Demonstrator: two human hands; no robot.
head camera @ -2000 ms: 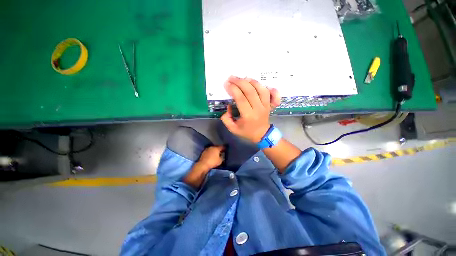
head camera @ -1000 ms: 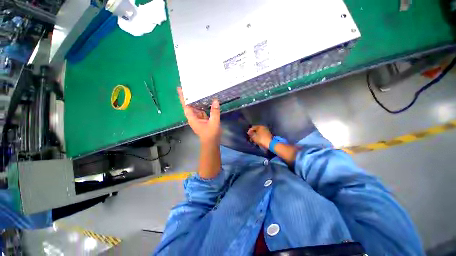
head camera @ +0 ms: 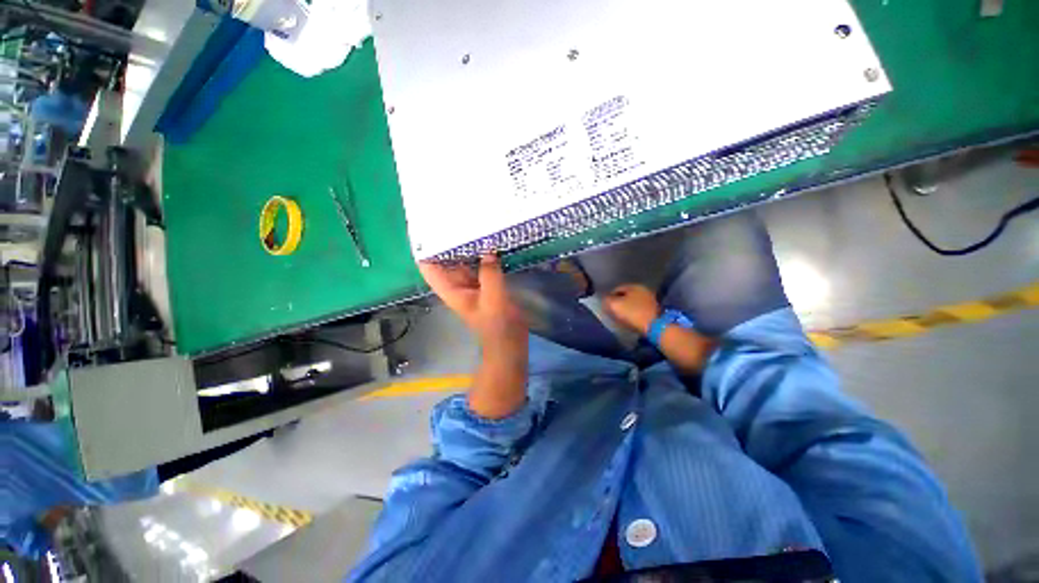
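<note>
The silver metal enclosure (head camera: 479, 125) lies on the green mat (head camera: 285, 137), its printed label up and its perforated side along the bench's front edge. My left hand (head camera: 484, 302) is at the enclosure's near left corner, thumb against the perforated side and fingers partly hidden under the corner. My right hand (head camera: 635, 308), with a blue wristband, is low over my lap, away from the enclosure. Its fingers look curled; whether they hold anything is not visible. A yellow tape roll (head camera: 281, 226) and thin tweezers (head camera: 351, 228) lie left of the enclosure.
A crumpled white cloth (head camera: 325, 40) and a white cup (head camera: 273, 11) are at the far left, near a blue support (head camera: 217, 85). Another person's blue sleeve (head camera: 68, 461) shows at the left edge. A black cord (head camera: 968, 245) hangs at the right.
My left hand has drawn in its spread fingers and sits lower at the corner. My right hand remains low over my lap. The view has shifted slightly, and the enclosure looks larger.
</note>
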